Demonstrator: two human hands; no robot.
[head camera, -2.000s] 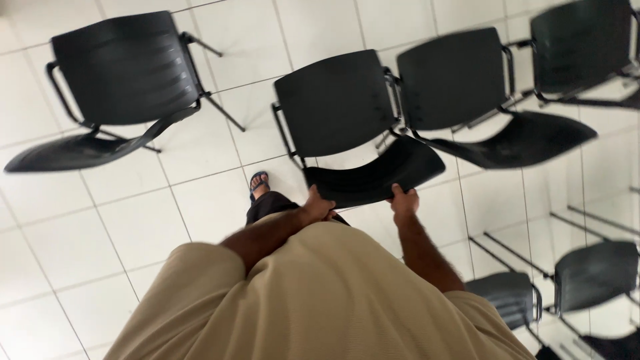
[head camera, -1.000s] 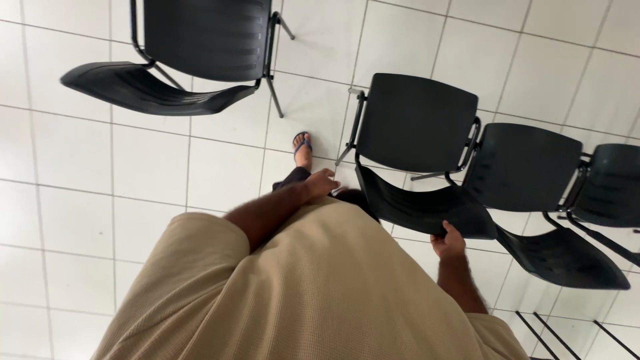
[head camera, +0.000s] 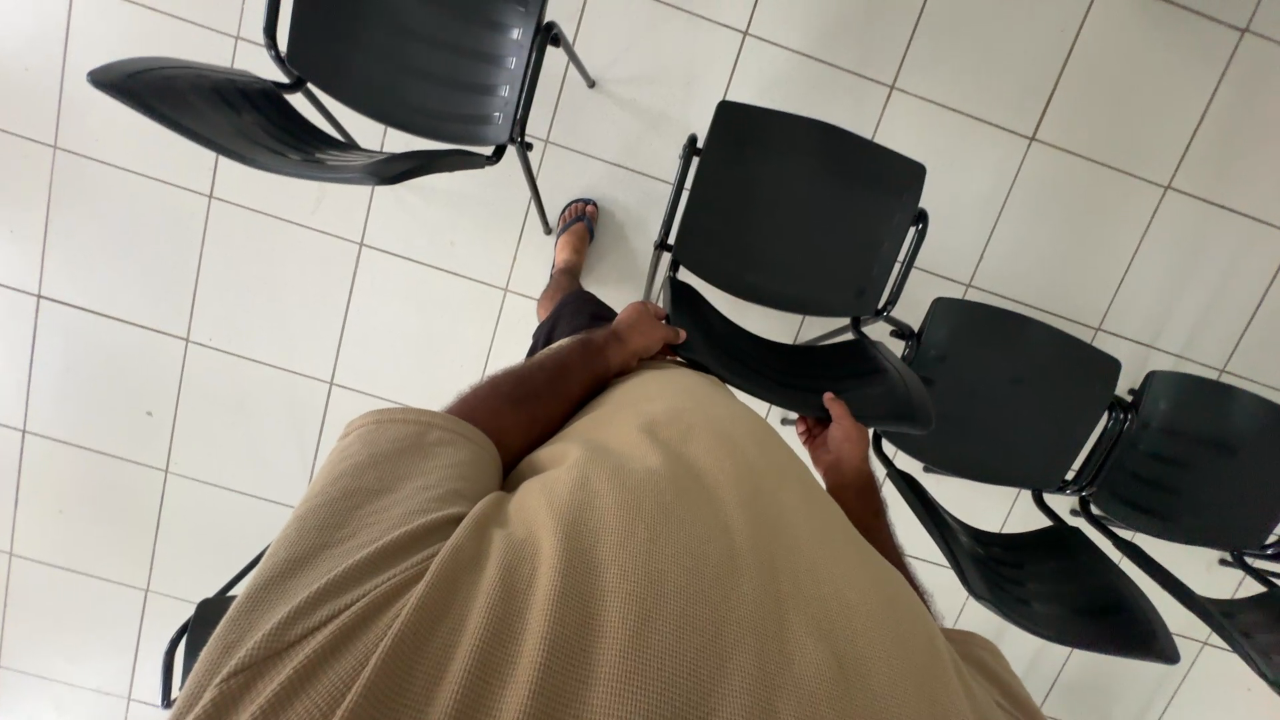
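A black plastic chair with a metal frame (head camera: 800, 210) stands just ahead of me, its backrest nearest my body. My left hand (head camera: 645, 333) grips the left end of that backrest, fingers partly hidden behind it. My right hand (head camera: 835, 440) holds the lower edge of the backrest toward its right end, thumb on the near face. The chair's right side is close to a similar black chair (head camera: 1020, 395) in a row; whether the two touch I cannot tell.
Another black chair (head camera: 415, 65) stands at the upper left, one leg near my sandalled foot (head camera: 577, 220). A further black chair (head camera: 1190, 460) continues the row on the right. Part of a chair (head camera: 205, 630) shows at the lower left. White floor tiles (head camera: 270, 300) lie around them.
My left hand, off the backrest one second ago, now grips its left end. The held chair has turned relative to the row beside it. The view has shifted.
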